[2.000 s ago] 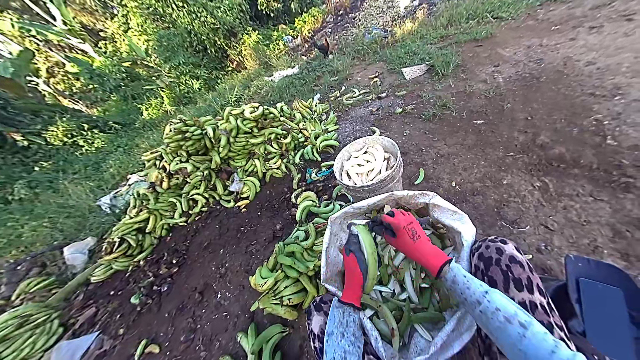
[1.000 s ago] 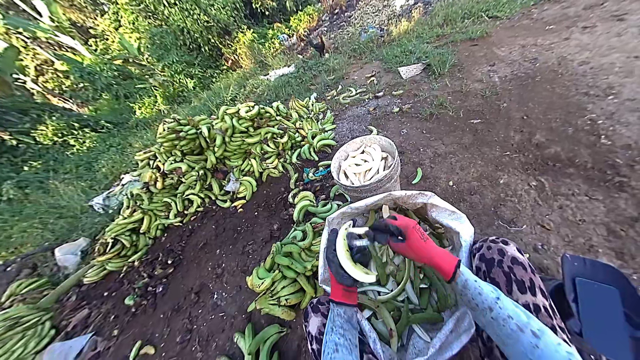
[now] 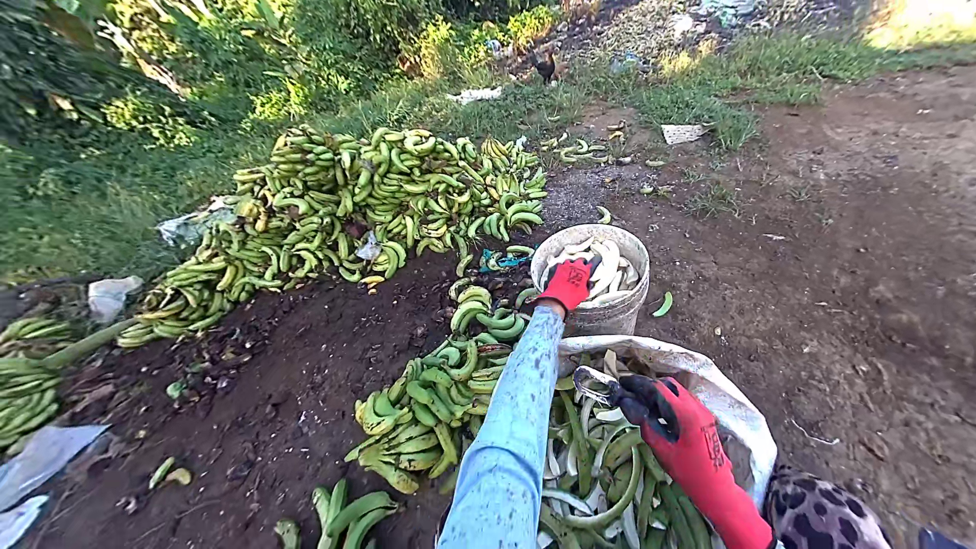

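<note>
My left hand (image 3: 570, 280), in a red glove with dark fingers, reaches into a white bucket (image 3: 619, 316) of peeled plantains (image 3: 610, 263). Its fingertips are partly hidden, so its hold on a plantain cannot be told. My right hand (image 3: 662, 415), gloved alike, grips a small metal peeling tool (image 3: 595, 385) over a white woven sack (image 3: 686, 352). Green peels (image 3: 595, 465) fill the sack, which stands just below the bucket. Left of the sack lie green plantains (image 3: 427, 404) in bunches on the soil.
A large heap of green plantains (image 3: 366, 191) spreads at upper left, with more bunches (image 3: 27, 396) at the left edge. Plastic scraps (image 3: 110, 297) lie on the soil. Bare dirt runs along the right. A dark bird (image 3: 544, 67) stands by the grass at the back.
My left hand, which held a partly peeled plantain over the sack, has moved up and away to the bucket. My right hand remains over the sack.
</note>
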